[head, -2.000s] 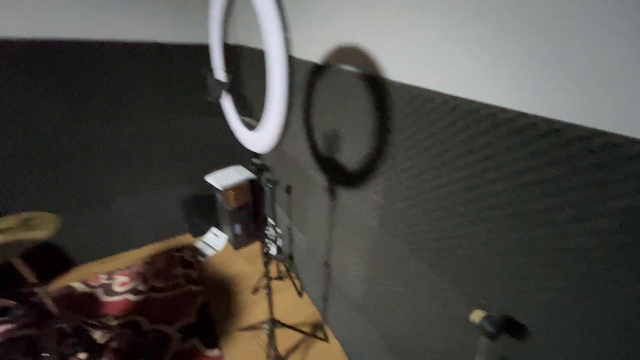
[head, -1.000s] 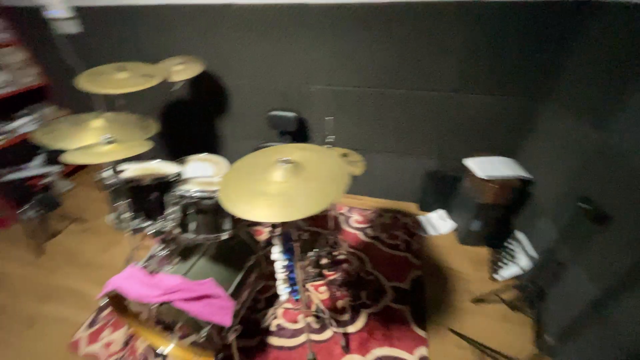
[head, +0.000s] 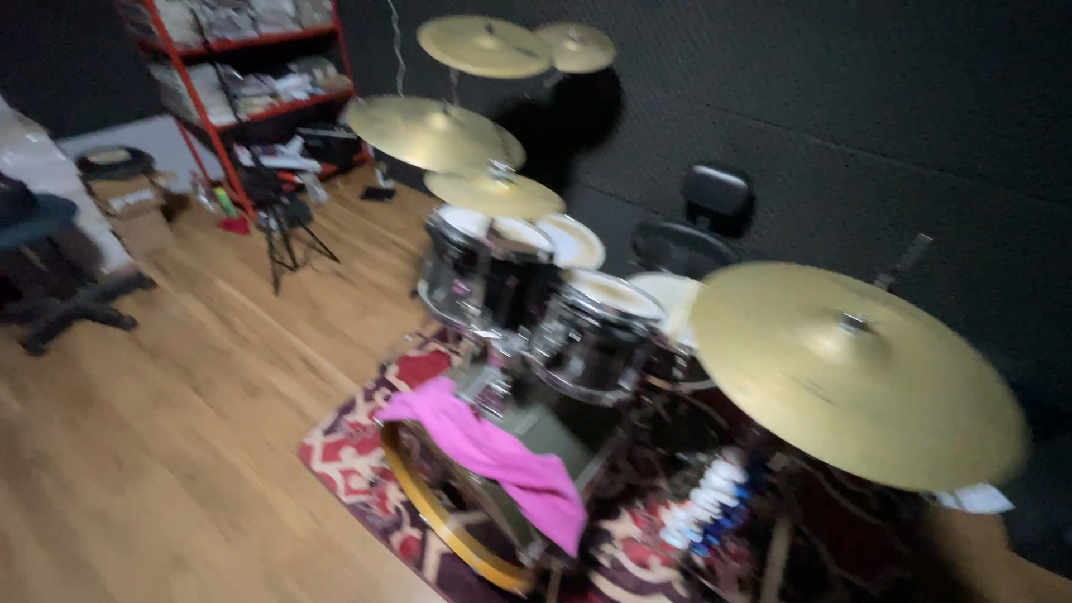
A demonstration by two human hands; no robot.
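Observation:
Neither of my hands shows in the head view. A drum kit stands on a red patterned rug [head: 352, 444]. Its bass drum [head: 456, 532] has a yellow hoop, with a pink cloth [head: 494, 456] draped over the top. Two dark rack toms [head: 490, 268] [head: 599, 335] sit above it. A large cymbal [head: 854, 377] hangs at the right, and several more cymbals [head: 435, 134] stand at the upper middle. White and blue objects [head: 708, 502], too blurred to name, are below the large cymbal.
A red metal shelf [head: 197, 92] with packed items is at the upper left. Near it are a small black tripod stand [head: 285, 226] and a cardboard box [head: 138, 209]. An office chair's wheeled base [head: 75, 306] is at the left edge. Behind the drums is a black padded seat [head: 682, 247].
The view has swung far to the left, from the ring light and wall corner to the drum kit and red shelf. No object has plainly moved.

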